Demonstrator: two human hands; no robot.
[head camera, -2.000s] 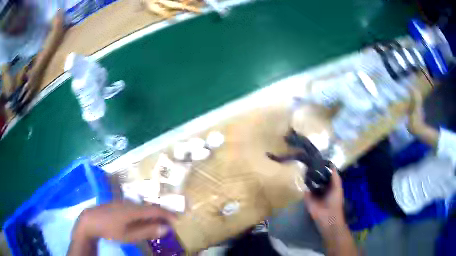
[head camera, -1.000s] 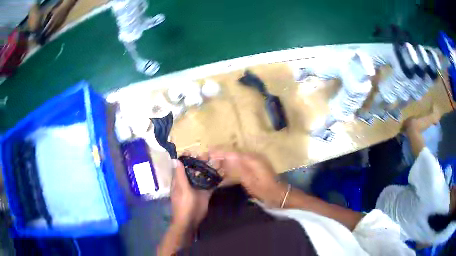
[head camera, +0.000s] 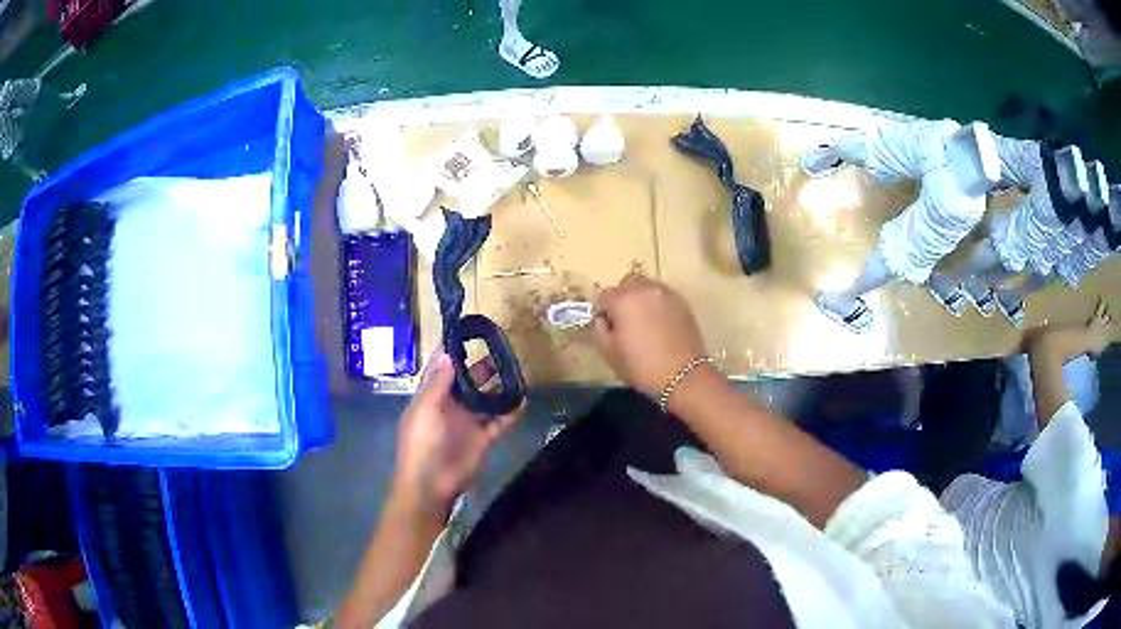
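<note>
My left hand (head camera: 445, 430) holds a black glossy sash (head camera: 489, 396) by its oval ring, near the front edge of the bench. The ring's opening faces up and its wavy tail points away from me. My right hand (head camera: 652, 334) has its fingertips pinched at the right side of a small white dish (head camera: 570, 315) on the stained cardboard; whether a stick is between them cannot be made out. Two thin pale sticks (head camera: 546, 209) lie behind the dish. A second black sash (head camera: 750, 227) lies on the bench to the right.
A blue bin (head camera: 299, 264) with rows of black sashes stands left, beside a purple phone (head camera: 379, 301). White cups (head camera: 556, 145) and papers lie behind. White-clothed lower bodies (head camera: 922, 221) stand or lean at right, near another person's arm (head camera: 1051, 369). A green conveyor (head camera: 738, 55) runs behind.
Over the last second my right hand has left the sash and moved to the dish. My left hand keeps the sash. Earlier, my left hand was over the bin and my right held a sash.
</note>
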